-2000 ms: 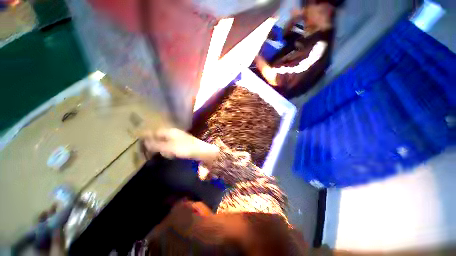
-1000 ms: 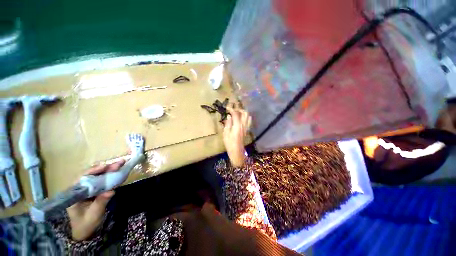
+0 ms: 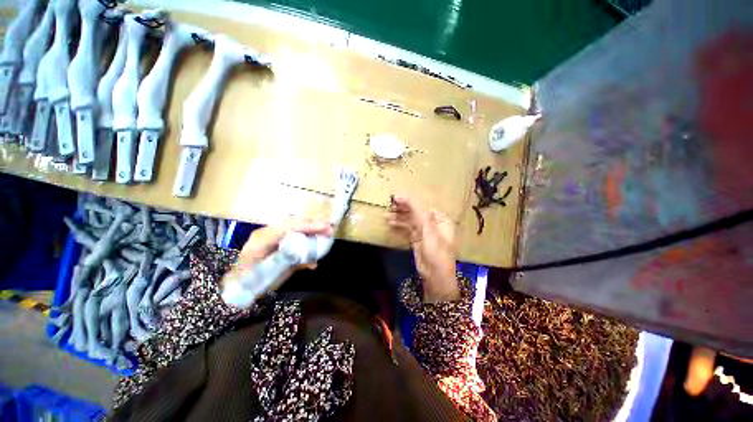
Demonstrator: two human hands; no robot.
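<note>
My left hand is closed around a pale grey moulded limb. Its toed foot end points up over the bench edge and its squared peg end points down to the left. My right hand is just right of the foot, not touching it, fingers bent; a tiny dark bit shows at the fingertips, too blurred to tell if it is gripped. A small pile of dark curved parts lies on the bench to the right. A round white piece lies mid-bench.
Several grey limbs lie in a row at the bench's left. A white bottle lies by the grey metal box. A blue crate of jumbled limbs is below left. A bin of brown slivers is below right. A green belt runs behind.
The view has swung left. My right hand has left the dark pile and moved left, close to the limb's foot. My left hand still holds the limb.
</note>
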